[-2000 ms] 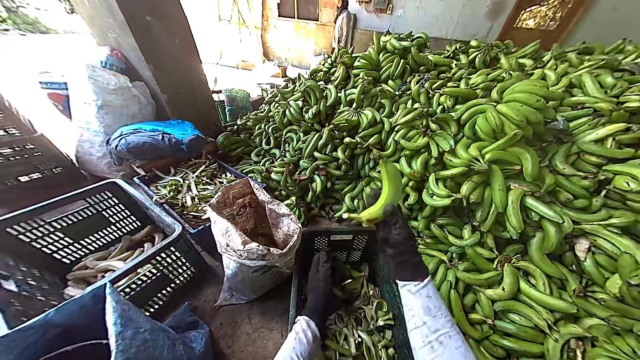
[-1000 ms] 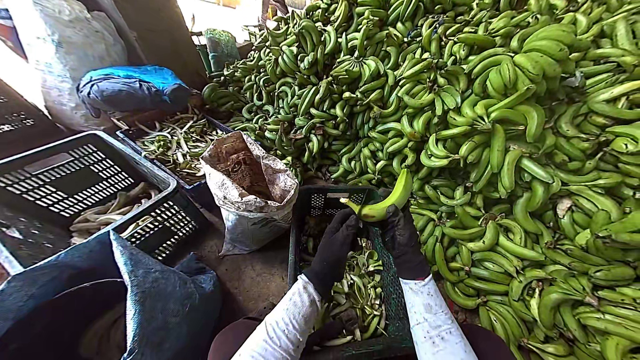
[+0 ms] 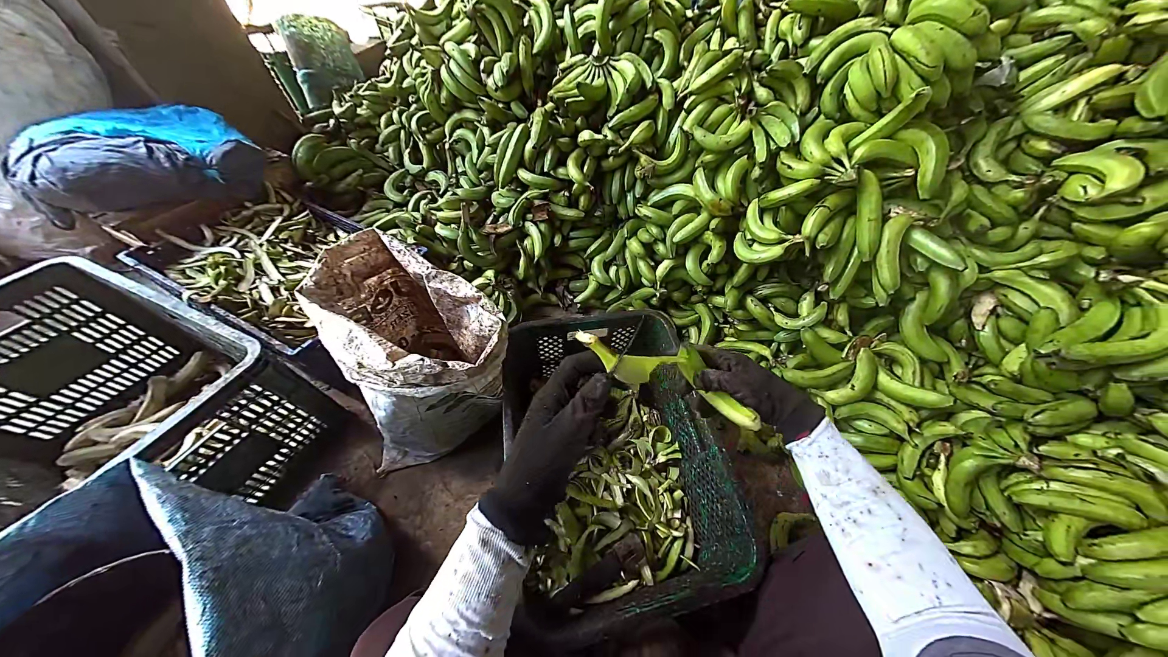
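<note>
A green plantain or banana (image 3: 643, 367), its peel partly loosened, spans the gap between my two dark-gloved hands over a crate. My left hand (image 3: 561, 429) is at its stem end, with fingers bent against it. My right hand (image 3: 753, 388) grips the other end, where a pale strip hangs below the fingers. Whether a blade is in either hand cannot be seen. Beneath them, the dark green plastic crate (image 3: 721, 511) holds many cut green peels (image 3: 630, 502).
A huge heap of green bananas (image 3: 730, 182) fills the back and right. At the left stand an open woven sack (image 3: 429, 411), a black crate (image 3: 246, 351) with pale peeled fruit, a tray of peels (image 3: 265, 265), a blue bundle (image 3: 137, 155) and a blue sack (image 3: 274, 566).
The fruit was held raised and whole-looking in my right hand; now it lies lower between both hands with its peel parting. My left hand has come up from the crate. The view has tilted down.
</note>
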